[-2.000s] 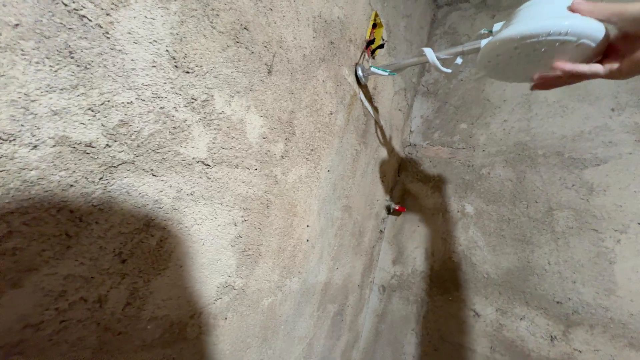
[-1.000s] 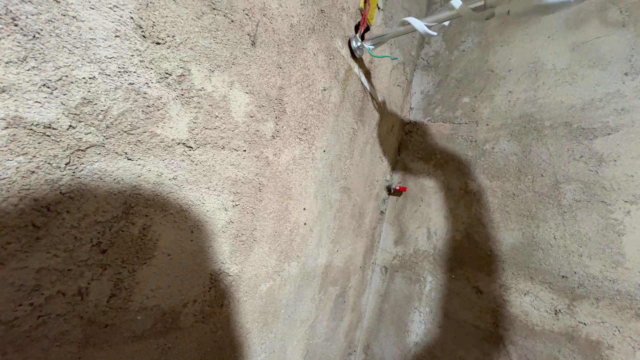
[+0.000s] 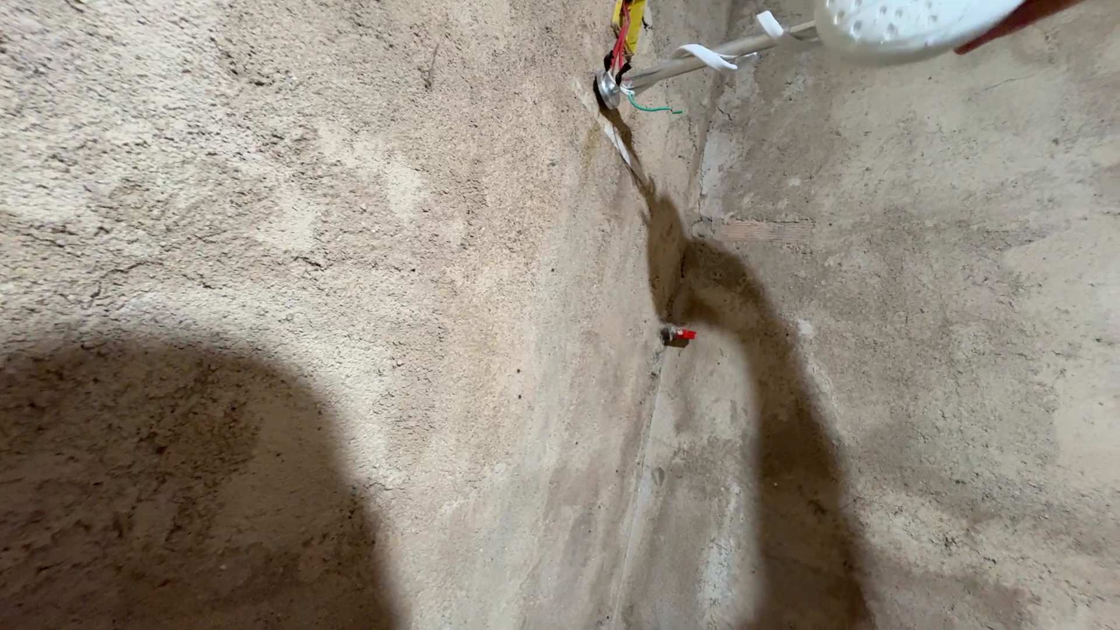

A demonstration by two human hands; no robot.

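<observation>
At the top right edge, a white shower head [image 3: 914,26] with a dimpled face is partly in view. A strip of my right hand [image 3: 1019,22] shows against its far side; the rest of that hand is out of frame. From the shower head a pale pipe [image 3: 674,68] slants down left to a round metal flange [image 3: 607,89] at the wall. Loose white tape [image 3: 707,58] hangs around the pipe. Red wires [image 3: 621,45], a yellow piece [image 3: 636,26] and a thin green wire [image 3: 654,108] are by the flange. My left hand is out of view.
Two rough plastered walls [image 3: 394,289] meet in a corner right of the middle. A small fitting with a red part [image 3: 685,334] sticks out low in that corner. Dark shadows of a head and a raised arm fall across the walls.
Two seconds ago more of my right hand and the shower head showed. One second ago the hand was out of view; a strip of it shows again. The view has shifted.
</observation>
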